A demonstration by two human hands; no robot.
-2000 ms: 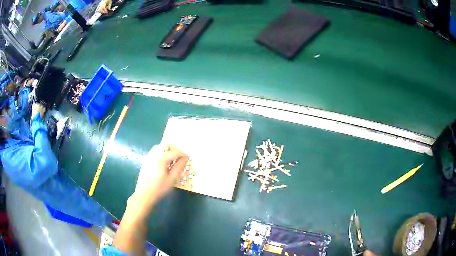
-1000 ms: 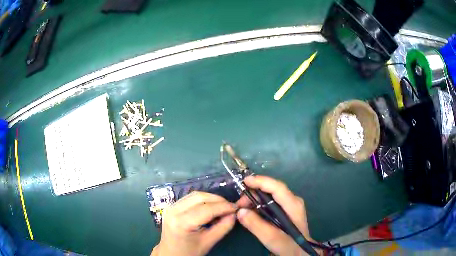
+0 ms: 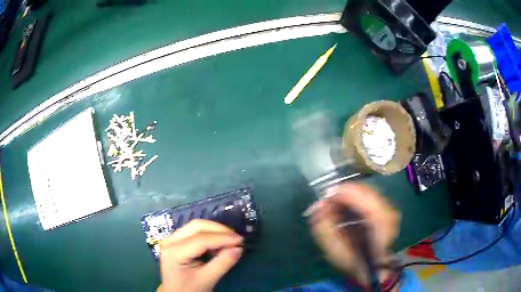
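Note:
The phone assembly (image 3: 225, 211) lies flat on the green mat, its board end with the orange flex to the left. My left hand (image 3: 200, 256) is over its lower edge, thumb and fingertips close together; whether a tiny component is between them cannot be told. My right hand (image 3: 357, 228) is blurred, holding the black soldering iron (image 3: 365, 251) to the right of the phone. The iron's tip is smeared by motion, near the brown tip-cleaning pot (image 3: 408, 137) with whitish filling.
A white component sheet (image 3: 68, 171) and a pile of short white sticks (image 3: 127, 145) lie at left. Yellow tweezers (image 3: 310, 75) lie below the white rail (image 3: 188, 54). A fume fan (image 3: 388, 34), green-rimmed solder reel (image 3: 461, 64) and black box (image 3: 474, 165) stand at right.
My right hand has moved right with the iron, away from my left hand and towards the pot. My left hand has drawn apart from it and stays by the phone. The view has shifted slightly.

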